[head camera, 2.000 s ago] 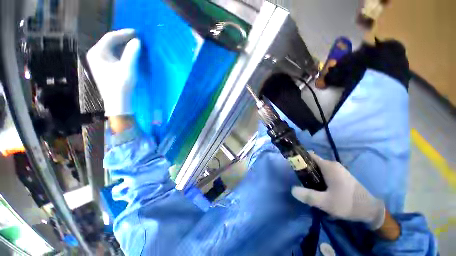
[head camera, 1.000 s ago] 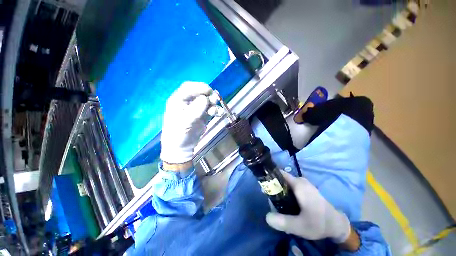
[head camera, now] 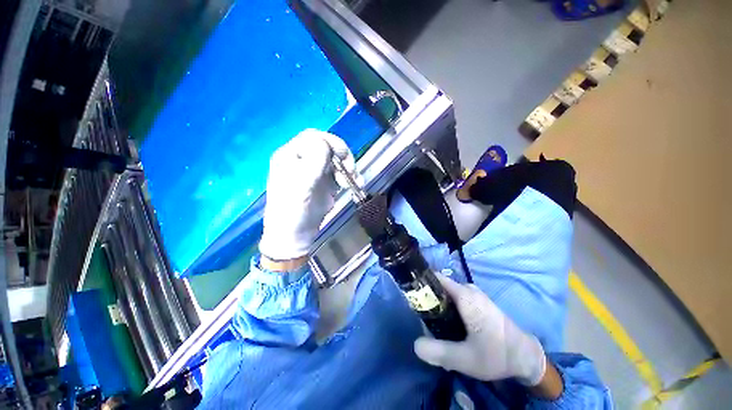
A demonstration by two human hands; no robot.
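Observation:
My right hand (head camera: 490, 336), in a white glove, is closed around the black electric screwdriver (head camera: 408, 271), whose nose points up and left. My left hand (head camera: 301, 192), also gloved, has its fingertips pinched at the thin metal bit (head camera: 348, 178). Whether a screw is between the fingertips is too small to tell. The blue-filmed enclosure (head camera: 233, 128) lies flat beyond my left hand, on the green mat (head camera: 215, 288). My left hand covers part of its near edge.
Silver rollers (head camera: 140, 276) run at the left, with another blue unit (head camera: 95, 332) beyond them. An aluminium profile frame (head camera: 405, 140) edges the station. A cardboard-topped pallet (head camera: 658, 136) stands on the floor at the right. A wire-like loop (head camera: 387, 102) is at the enclosure's far end.
From two seconds ago, my left hand has moved from over the enclosure to the bit. The view has shifted. In the last second both hands hold nearly the same pose.

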